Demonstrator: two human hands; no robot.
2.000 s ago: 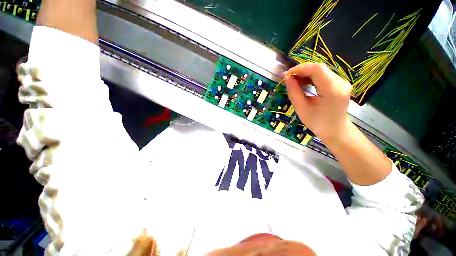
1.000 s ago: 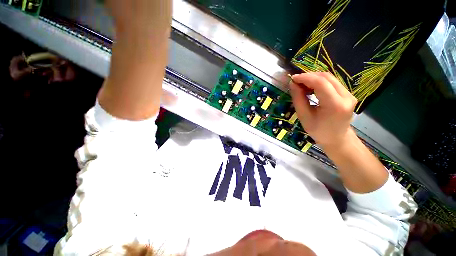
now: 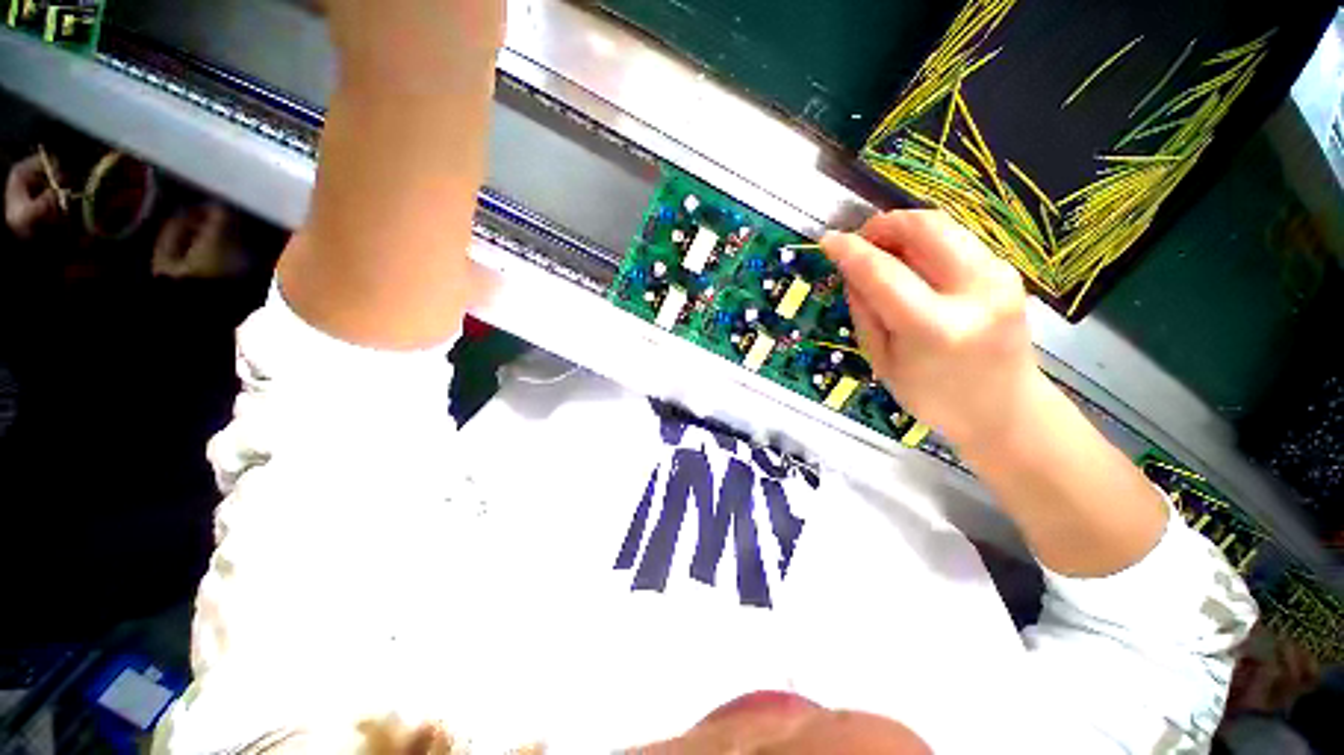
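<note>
The green circuit board panel (image 3: 722, 288) lies in the metal rail track, crowded with small parts and pale yellow blocks. My right hand (image 3: 929, 303) is over its right part and hides some of it. Its fingertips pinch a short yellow wire (image 3: 808, 246) above the panel's upper edge. I cannot tell if the wire touches the board. Another yellow wire lies across the panel's lower middle. My left forearm crosses the rails left of the panel; my left hand is cut off by the top edge.
A black tray (image 3: 1128, 111) with scattered yellow wires is beyond the rail (image 3: 693, 103). Other panels lie at the far left (image 3: 56, 21) and lower right (image 3: 1201, 509). Another person's hands (image 3: 199, 236) show at the left edge.
My left forearm has swung right across the rails since the earliest frame. My right fingertips have moved slightly left over the panel, and the pinched wire now points left.
</note>
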